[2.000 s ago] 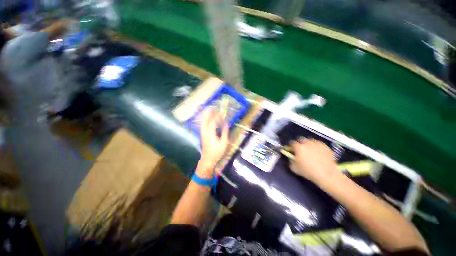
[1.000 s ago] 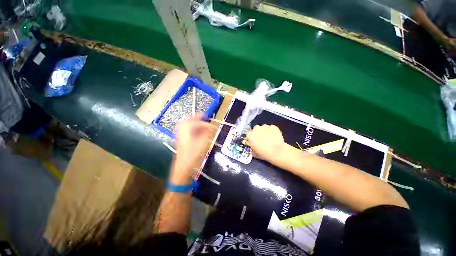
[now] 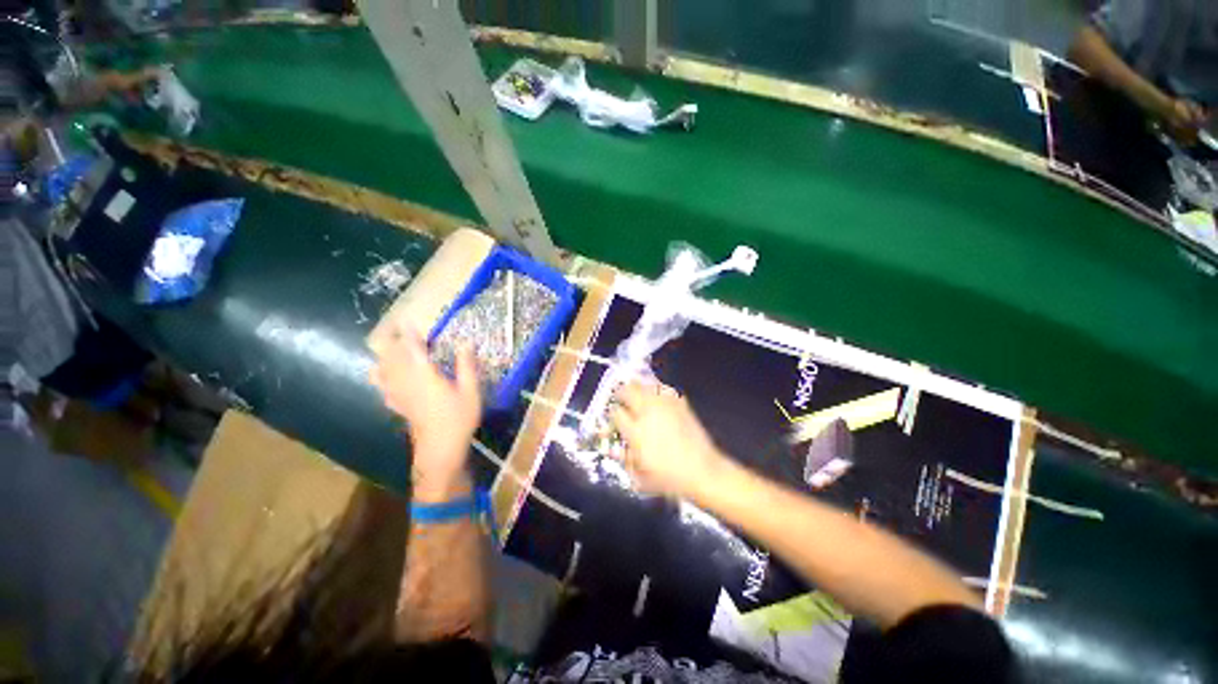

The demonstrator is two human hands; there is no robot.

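Note:
The white housing with its circuit board [image 3: 604, 438] lies on the black printed mat [image 3: 728, 388], mostly covered by my right hand [image 3: 657, 434]. Its white bagged cable [image 3: 651, 331] trails up over the mat's far edge. My right fingers are bent down on the board; whether they hold a tool or a part is hidden. My left hand [image 3: 430, 388] is at the near-left edge of the blue bin [image 3: 554, 334], thumb and fingers apart, with nothing visible in it. The bin holds thin silvery bits [image 3: 492, 314] and a pale stick [image 3: 509, 310].
A cardboard piece [image 3: 434, 287] adjoins the bin. A blue bag [image 3: 190, 251] lies further left. The green conveyor [image 3: 748, 201] carries another unit [image 3: 524, 87], behind a grey post [image 3: 454, 120]. A carton [image 3: 254, 535] stands below left. Another person's arm [image 3: 1129, 74] shows far right.
My left hand has moved left, from beside the housing to the bin's near-left edge. My right hand stays at the housing. The view has shifted, and the whole unit on the conveyor now shows.

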